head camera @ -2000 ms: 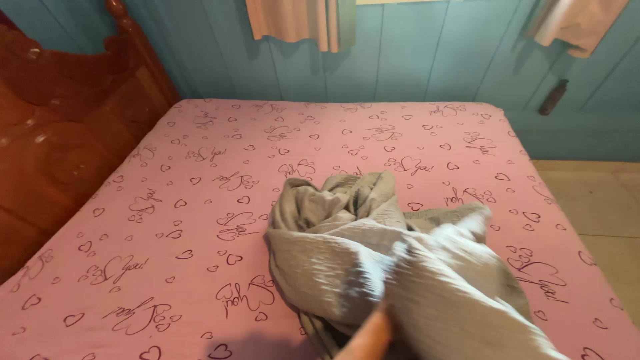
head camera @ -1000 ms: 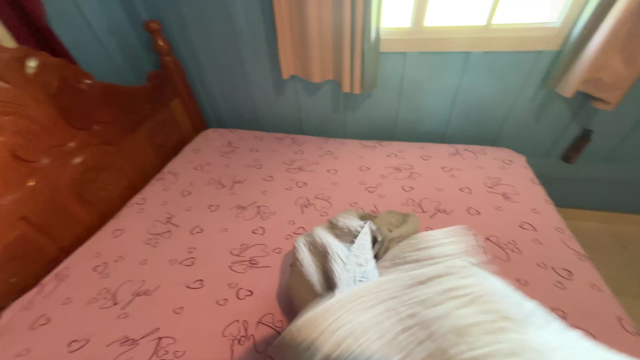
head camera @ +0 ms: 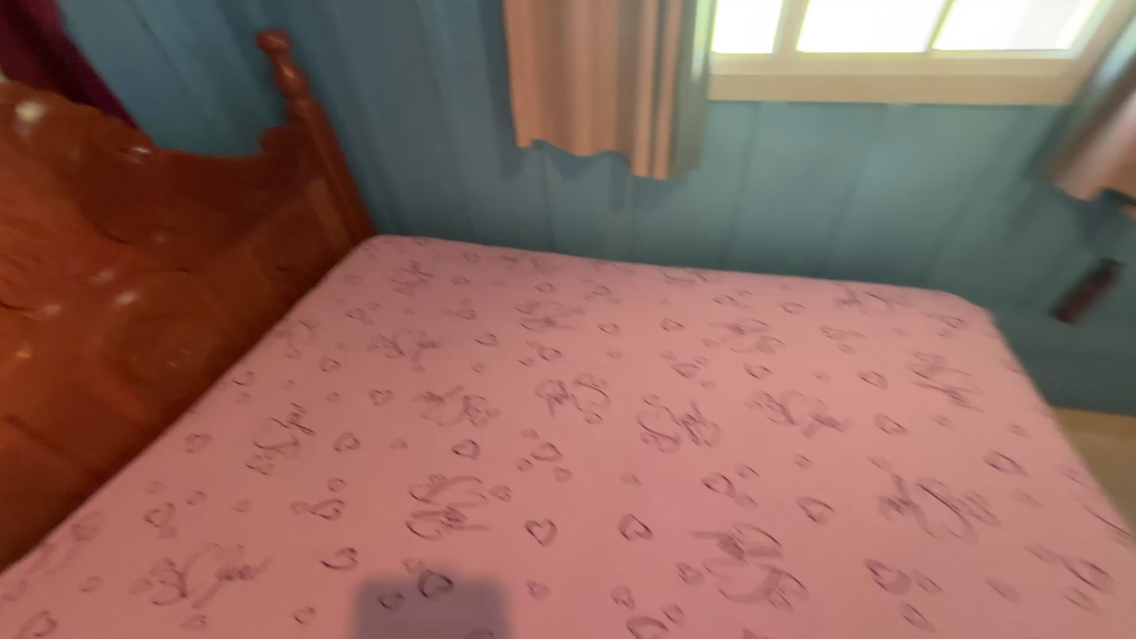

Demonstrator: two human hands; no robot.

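Note:
Neither my left hand nor my right hand shows in the head view now, so what they hold cannot be told. A pink fitted sheet (head camera: 612, 399) printed with dark hearts and script covers the mattress and lies mostly smooth. A dark, blocky shadow falls on it at the bottom edge. The brownish-grey cloth of the earlier frames is out of view.
A carved, glossy wooden headboard (head camera: 177, 248) stands along the left. Behind the bed is a blue panelled wall (head camera: 799, 195) with a window (head camera: 887, 75) and peach curtains (head camera: 595, 80). A dark narrow object (head camera: 1088, 290) is at the right, by the wall.
The bunched cloth, seen over the lower middle of the bed in both earlier frames, has left the view. The fingers seen at it two seconds ago are gone too. The view has shifted somewhat.

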